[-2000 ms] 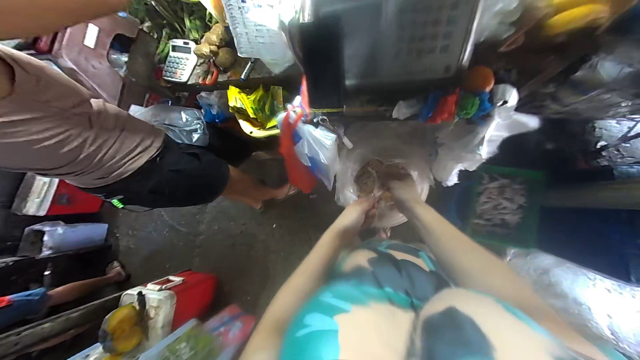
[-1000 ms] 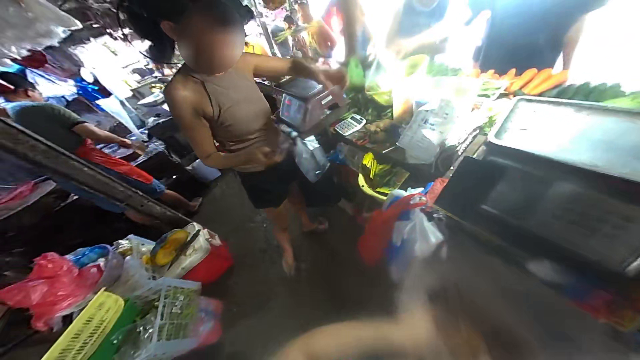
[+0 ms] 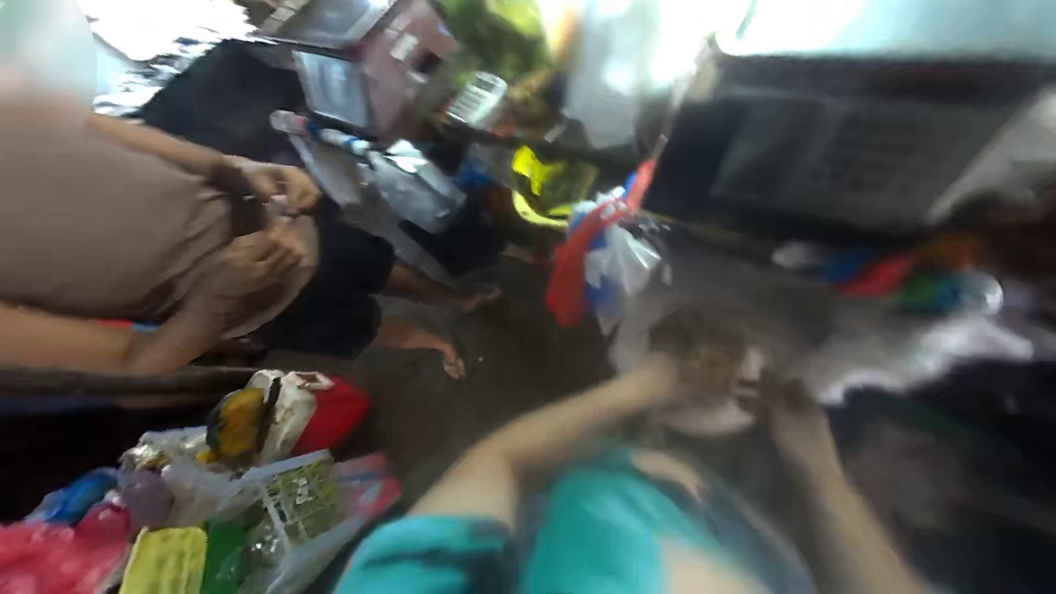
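Motion blurs the head view strongly. My left hand point(image 3: 664, 375) reaches from below to the left side of a pale round container point(image 3: 714, 417) with brownish contents. My right hand point(image 3: 792, 404) is at the container's right side, beside a small whitish patch. Fingers and contents are too smeared to tell a grip. Just above my left hand hang red plastic bags point(image 3: 577, 264) and a white plastic bag point(image 3: 623, 264).
A person point(image 3: 148, 223) in a brown top stands at left, hands together. Near them are a weighing scale point(image 3: 371, 74) and a calculator point(image 3: 478, 97). Lower left hold a plastic basket point(image 3: 305, 503) and a yellow basket point(image 3: 165, 561). A dark box-like surface point(image 3: 825, 157) spans upper right.
The view has swung up and back down. Both my hands are at the container again, now farther apart than two seconds ago. The person at left has brought their hands together.
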